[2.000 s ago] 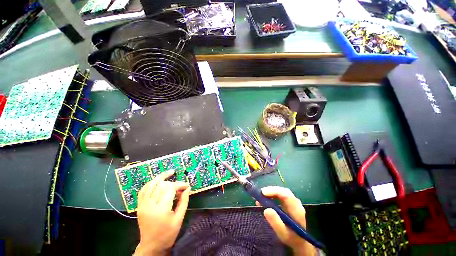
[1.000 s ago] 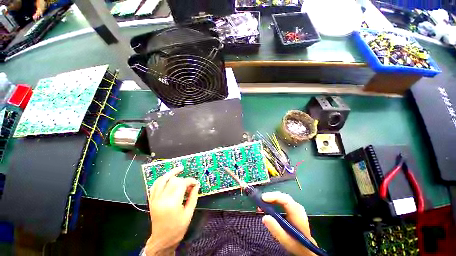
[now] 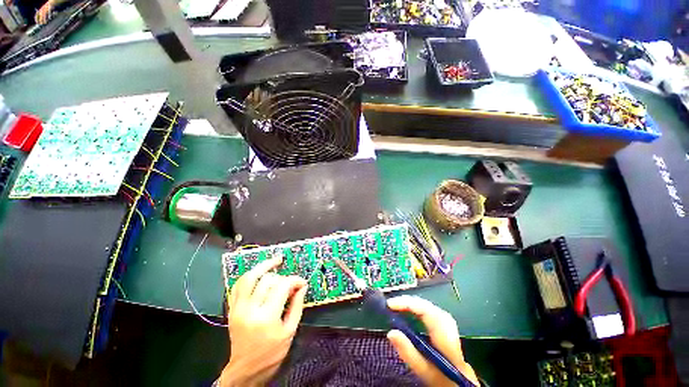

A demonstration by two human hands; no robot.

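Observation:
A long green PCB panel (image 3: 389, 253) with pale edges lies at the front edge of the bench, against the black work plate (image 3: 310, 200). My right hand (image 3: 427, 332) holds the dark blue soldering iron (image 3: 400, 321), its metal tip over the middle of the panel. My left hand (image 3: 264, 314) rests at the panel's left part, thumb and fingers brought together. Solder wire (image 3: 189, 276) loops from the solder spool (image 3: 198, 207) down towards my left hand. Whether my fingers pinch the wire is too small to see clearly.
A fume extractor fan (image 3: 302, 125) stands behind the plate. Right of the panel are loose leads (image 3: 427, 246), the tip cleaning pot (image 3: 454, 205), iron stand (image 3: 502, 186), sponge tray (image 3: 499, 232), soldering station (image 3: 555, 283) and red-handled pliers (image 3: 623, 298). Stacked panels (image 3: 91, 143) are at left.
The whole view has shifted, so the bench things appear further right than at first. The iron's tip has moved left along the panel. My left hand stays at the panel's left part.

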